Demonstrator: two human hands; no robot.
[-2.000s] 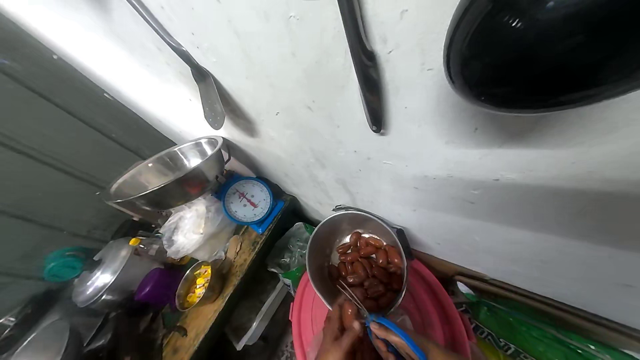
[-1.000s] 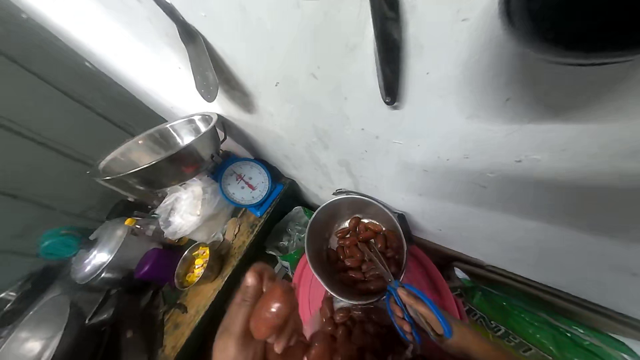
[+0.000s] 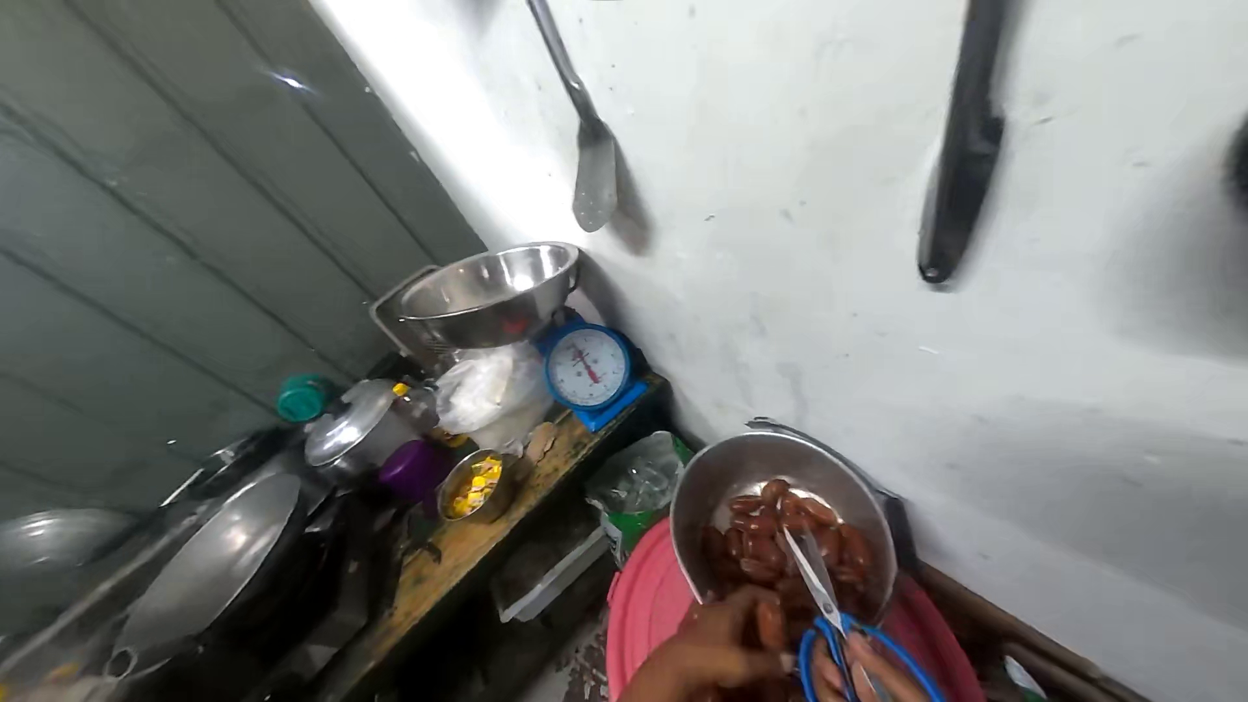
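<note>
A metal pot (image 3: 694, 478) stands on a round pink plastic lid (image 3: 639, 624), with many small reddish-brown sausages (image 3: 762, 536) in its bottom. My right hand (image 3: 868, 673) grips blue-handled scissors (image 3: 817, 585), whose blades point up over the pot. Close beside them, at the pot's near rim, my left hand (image 3: 717, 643) holds a small sausage (image 3: 770, 622) between its fingers. More sausages, partly hidden by my hands, lie below at the bottom edge of the view.
A blue dial scale (image 3: 588, 366) carries a steel basin (image 3: 487, 292) on a wooden bench (image 3: 453, 565). Near it are a plastic bag (image 3: 487, 390), a bowl of yellow packets (image 3: 476, 486) and a lidded pot (image 3: 356, 429). A metal turner (image 3: 595, 175) hangs on the wall.
My left hand, lower left of the pot with sausages a second ago, has moved right to its near rim beside the scissors. The view has shifted left.
</note>
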